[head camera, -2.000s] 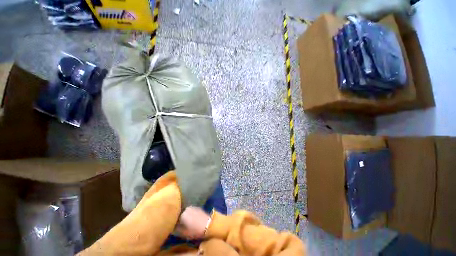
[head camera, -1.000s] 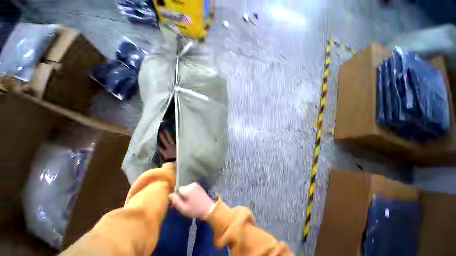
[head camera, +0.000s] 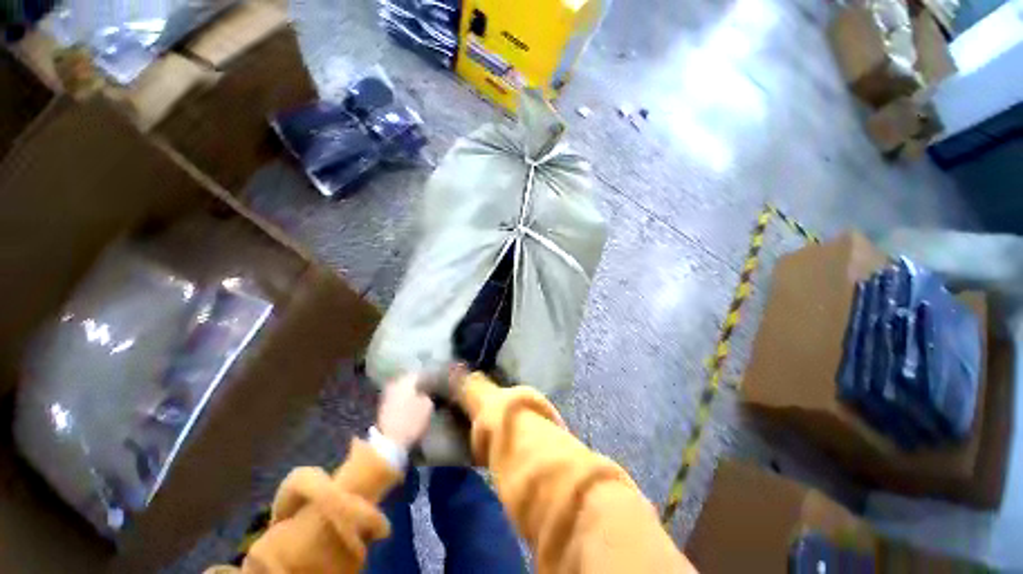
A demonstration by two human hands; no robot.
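A grey-green woven sack (head camera: 454, 235) lies on the floor in front of me. A white tie cord (head camera: 526, 202) runs along its far part, with a strand across it. Dark contents (head camera: 485, 320) show through the gap in the near half. My left hand (head camera: 404, 410) is closed on the sack's near edge, left of the gap. My right hand (head camera: 451, 385) is beside it at the near end of the gap, blurred and partly hidden by its orange sleeve, so its grip cannot be told.
Cartons (head camera: 303, 381) with clear poly bags (head camera: 101, 348) stand close on my left. Small garment bundles (head camera: 353, 129) lie beyond them. A yellow box (head camera: 516, 51) is past the sack. Another carton (head camera: 796, 320) holds bagged garments (head camera: 911, 353) on the right, beyond floor tape (head camera: 718, 364).
My left hand has come out of the sack's gap to its near left edge. My right hand has moved from the gap's right edge to beside my left. The view has shifted and turned.
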